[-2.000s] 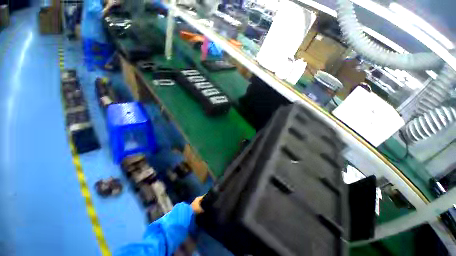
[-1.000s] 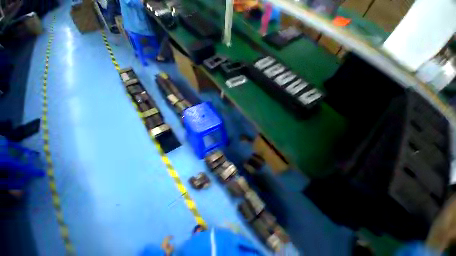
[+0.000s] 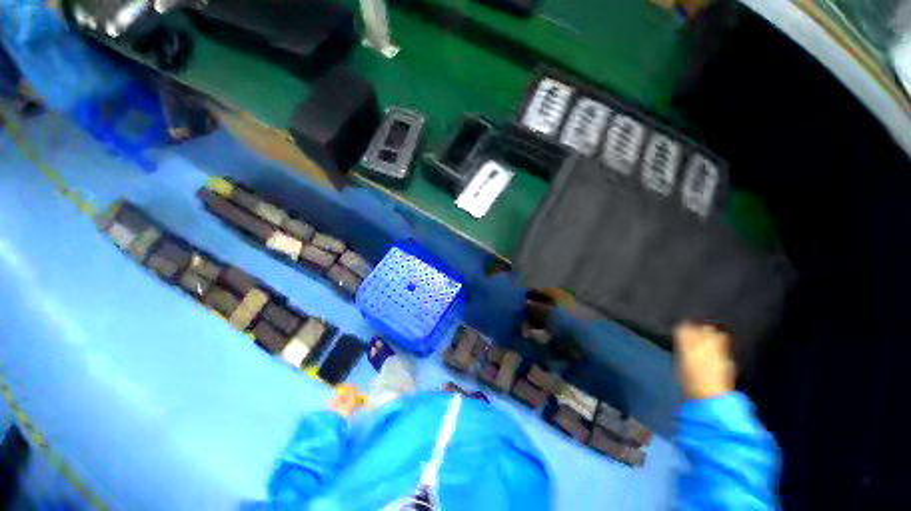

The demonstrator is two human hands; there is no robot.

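Observation:
My right hand (image 3: 704, 357) is at the near edge of a large flat dark grey slab (image 3: 639, 245). It overlaps the edge; blur hides whether the fingers grip it. The slab lies at the bench's front, against a black foam tray (image 3: 541, 78) with several pockets holding white-silver backed parts (image 3: 623, 140). My left hand (image 3: 348, 399) hangs low beside my body, small and blurred, with nothing visible in it. Left of the tray are a white-faced part (image 3: 485, 190), a black nest fixture (image 3: 461, 150) and a grey-rimmed fixture (image 3: 395, 143).
A black block (image 3: 335, 115) stands at the bench's front edge, left of the fixtures. A blue stool (image 3: 411, 289) stands below the bench. Rows of brown-black bars (image 3: 205, 274) lie on the floor. Large black shapes (image 3: 849, 200) fill the right side. A person's blue sleeve (image 3: 45, 45) shows upper left.
The view has swung right and down. The large black stack has left the centre, and the flat grey slab now shows beside the tray. My left hand, earlier at the stack, is down by my body.

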